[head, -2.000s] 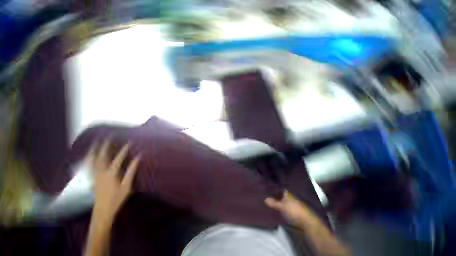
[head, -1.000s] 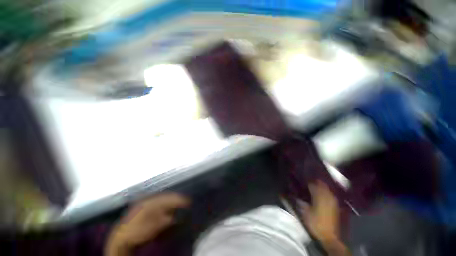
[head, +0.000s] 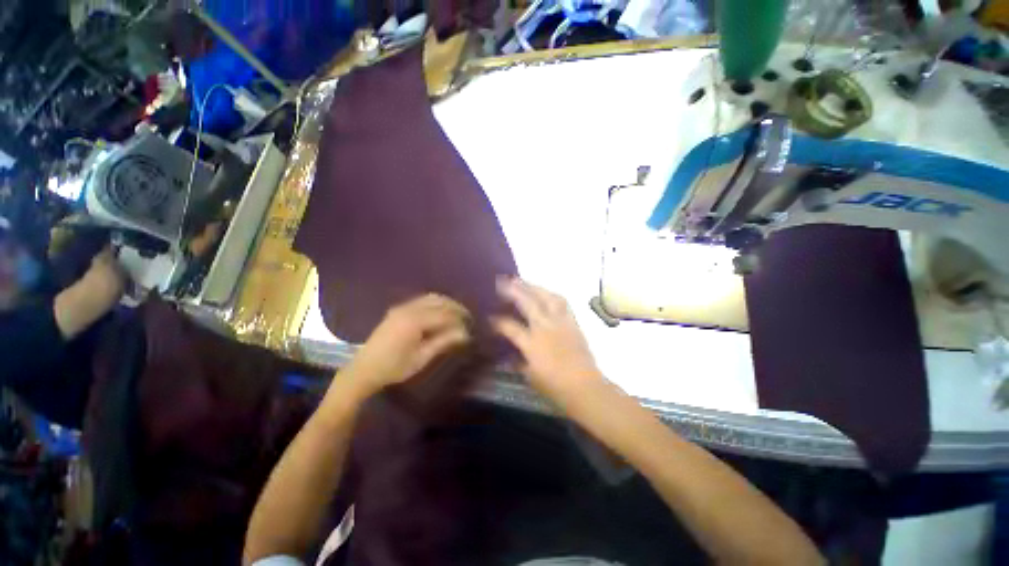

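Observation:
A long dark maroon panel [head: 398, 188] lies on the left part of the white table, its near end under my hands at the front edge. My left hand [head: 426, 337] is bent over the cloth near the edge, its fingertips partly hidden. My right hand [head: 542, 332] lies beside it with fingers spread on the cloth. Whether either hand pinches the fabric is hard to tell. More maroon cloth [head: 409, 475] hangs below the edge into the lap. A curved-edge maroon panel [head: 835, 332] lies right of the needle area, its tip over the table edge.
The JACK sewing machine head [head: 863, 182] stands at the right, with a green thread cone [head: 752, 39] behind it. A measuring tape [head: 708, 426] runs along the front edge. At far left another person's hand [head: 91, 293] is beside a grey machine [head: 144, 188].
The view has swung left, bringing the machine head and left neighbour into sight. Both hands have come together over the left panel; a second ago they were apart below the table edge.

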